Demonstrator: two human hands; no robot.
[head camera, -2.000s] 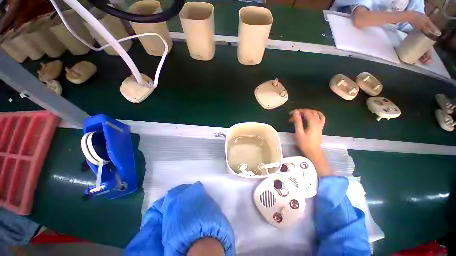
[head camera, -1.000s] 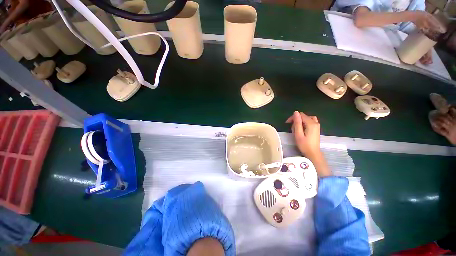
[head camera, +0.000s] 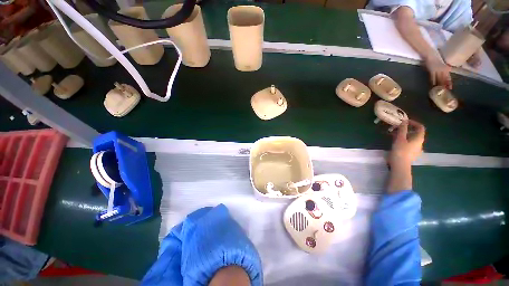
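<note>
My right hand (head camera: 407, 144) is over the belt's near edge, its fingertips on the right end of a beige plug-in unit (head camera: 390, 113) lying on the belt. My left hand is cut off by the bottom edge; only its sleeve and a bit of wrist show. An open beige housing (head camera: 281, 163) stands in front of me with small white parts (head camera: 272, 190) inside. Two cream faceplates, one (head camera: 313, 223) overlapping the other (head camera: 338, 195), lie at its lower right on a white sheet (head camera: 195, 184). The front one shows a slotted grille, a dark round spot and copper-red circles.
Several beige units and tall housings (head camera: 246, 39) stand or lie along the green belt (head camera: 212, 106). A blue tape dispenser (head camera: 124, 176) and red tray (head camera: 25, 181) are at left. A white cable (head camera: 131, 67) hangs overhead. Across the belt, a person's hand (head camera: 439, 74) touches a unit.
The belt items have moved left. My right hand has moved right from beside the housing to the unit, which has turned slightly. The opposite person's hand has reached down to a unit.
</note>
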